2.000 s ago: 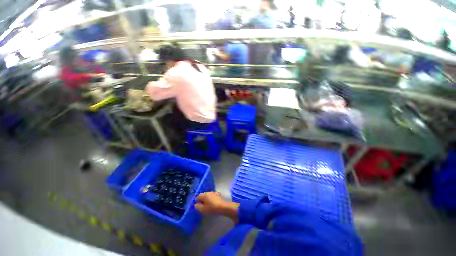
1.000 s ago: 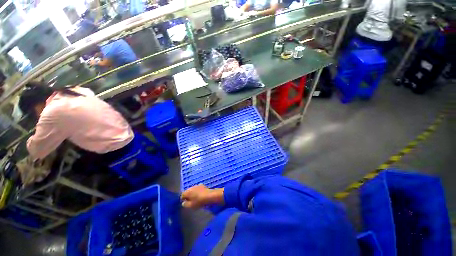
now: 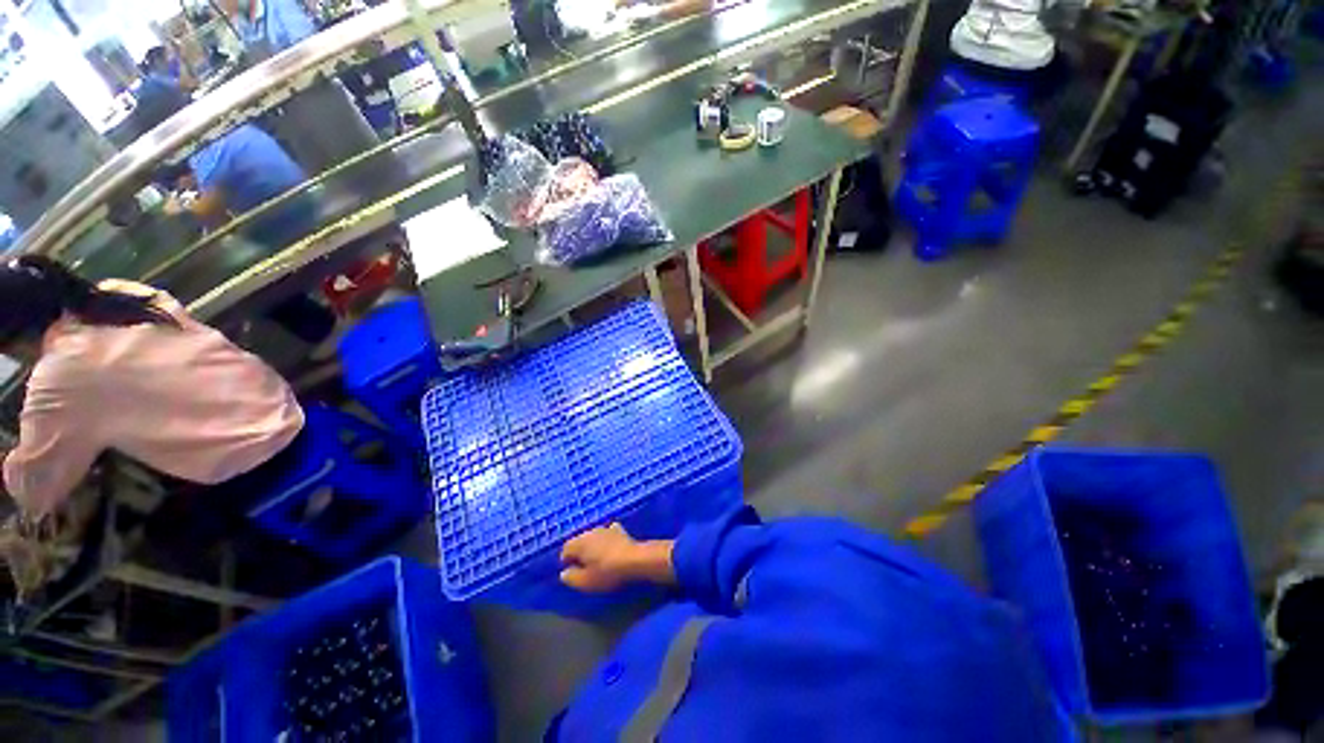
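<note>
My right hand [image 3: 617,559], bare below a blue sleeve, has its fingers loosely curled and nothing visible in it. It shows in front of the near side of a stacked blue crate with a grid top [image 3: 559,414]; I cannot tell whether it touches. My left hand is not in view. A blue turnover bin [image 3: 421,653] at the lower left holds rows of small black assemblies [image 3: 344,682] and is cut off by the bottom edge. Another deep blue bin [image 3: 1241,610] at the lower right holds dark small parts [image 3: 1140,602].
A green-topped bench [image 3: 697,182] carries clear bags of parts [image 3: 603,218], a white sheet [image 3: 449,237] and tape rolls. A person in pink [image 3: 153,385] sits at the left. Blue stools [image 3: 970,160], a red stool [image 3: 762,254] and yellow-black floor tape [image 3: 1125,380] are in view.
The view has turned right, so the bench, crate and left bin have shifted left. The right bin has come into view. My right hand has passed from beside the left bin to the crate.
</note>
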